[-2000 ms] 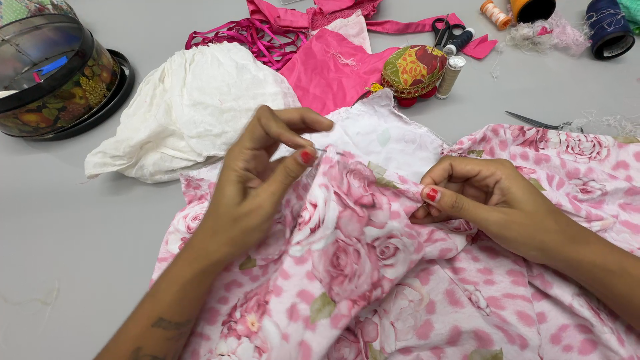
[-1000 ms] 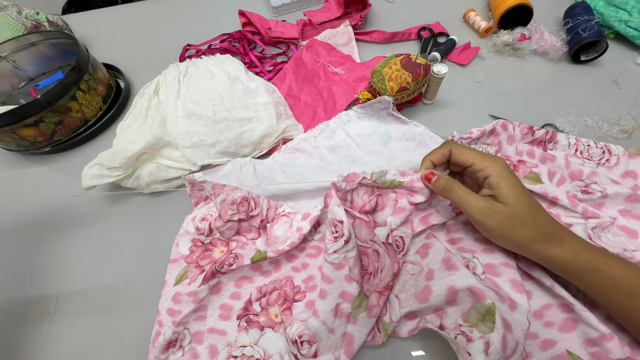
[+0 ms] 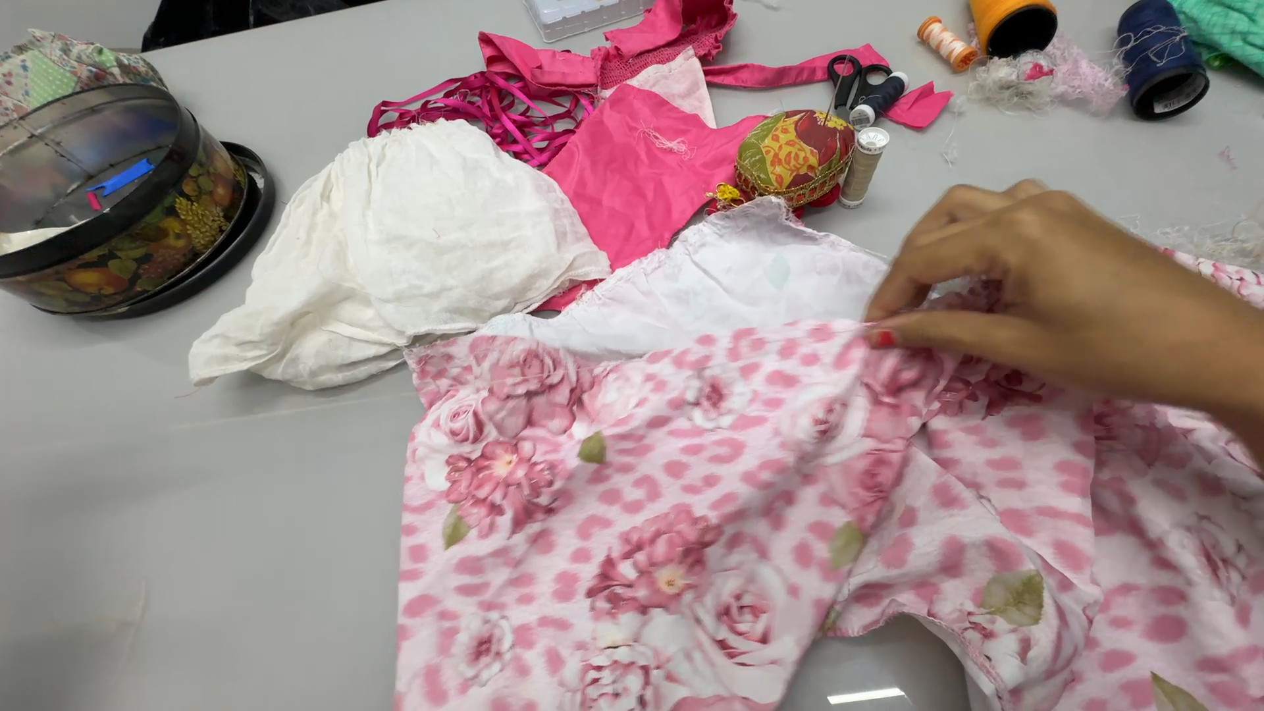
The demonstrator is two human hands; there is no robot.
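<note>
The pink floral fabric, printed with roses and spots, spreads over the grey table. My right hand pinches its upper edge between thumb and index finger, right of centre. Behind that edge lies the fabric's pale underside. My left hand is out of view. A patterned pincushion stands just beyond the pale part, with a spool of beige thread beside it. Black-handled scissors and a dark thread spool are behind them.
White gathered cloth is left of the floral fabric, with bright pink cloth and magenta ribbons behind. A round fruit-patterned tin is at far left. Orange and navy thread cones stand at back right, near loose threads.
My left hand let go of the fabric and left the view. The floral fabric now lies flatter on the left, and its gathered upper edge is more spread out. My right hand still pinches it.
</note>
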